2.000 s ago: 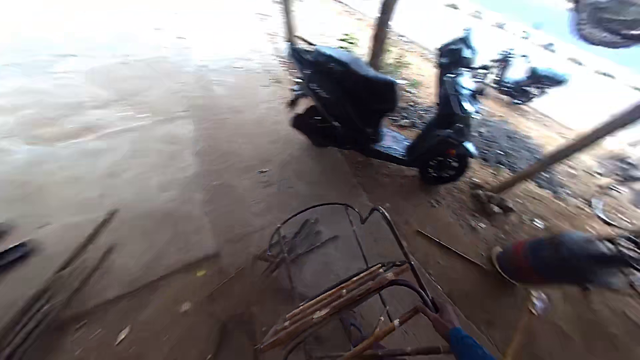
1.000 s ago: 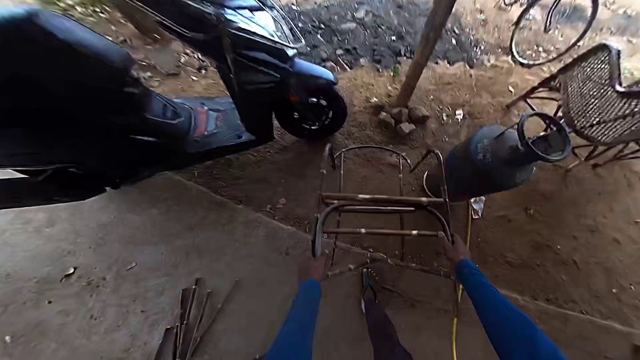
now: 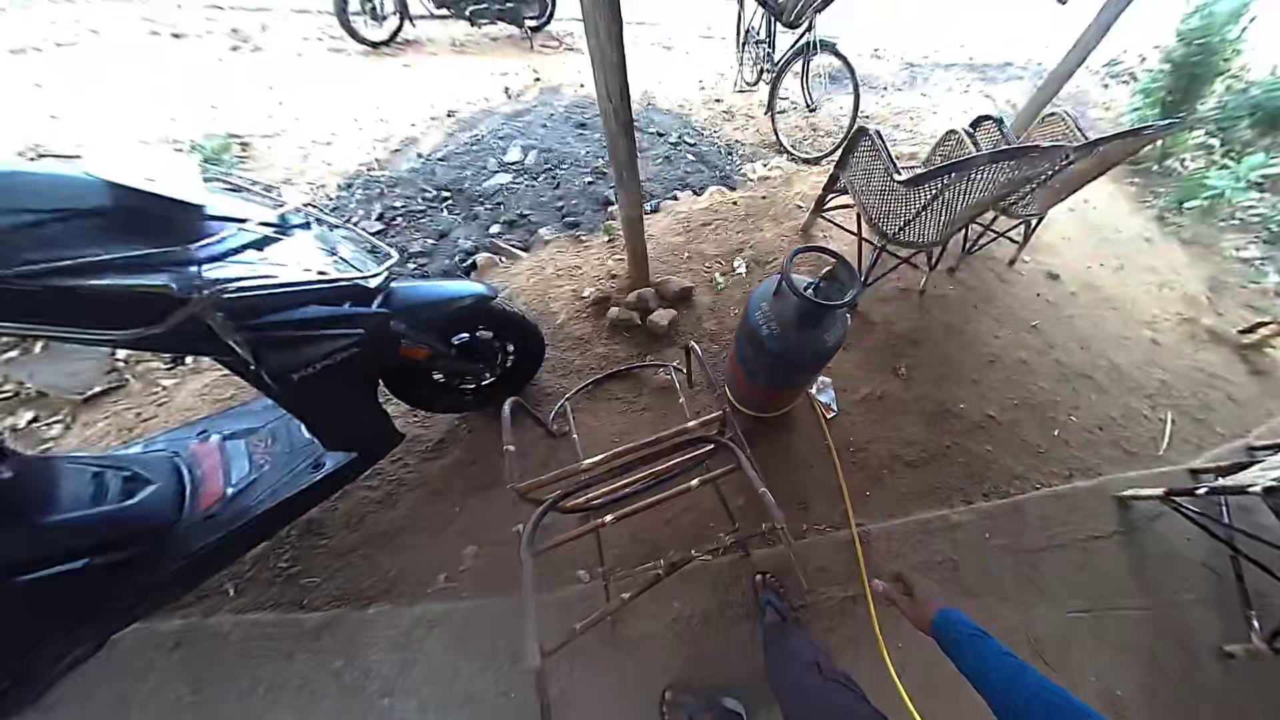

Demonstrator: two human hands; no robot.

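The cane chair frame (image 3: 630, 515) stands on the ground just ahead of my feet, its bent poles and crossbars bare of any weave. To its right is my right hand (image 3: 908, 603), apart from the frame and holding nothing, near a yellow hose (image 3: 850, 520). The hose runs from beside a gas cylinder (image 3: 788, 335), which stands upright behind the frame's right side. My left hand is out of view.
A dark scooter (image 3: 330, 380) is parked at the left. Stones (image 3: 650, 305) ring the foot of a wooden post (image 3: 618, 140). Woven cane chairs (image 3: 920, 205) and a bicycle (image 3: 815, 100) stand farther back. Another frame (image 3: 1225, 510) is at the right edge, near the concrete edge.
Both hands were on the chair frame a second ago; now my right hand is off it and my left has left the view. The view has swung to the right and up.
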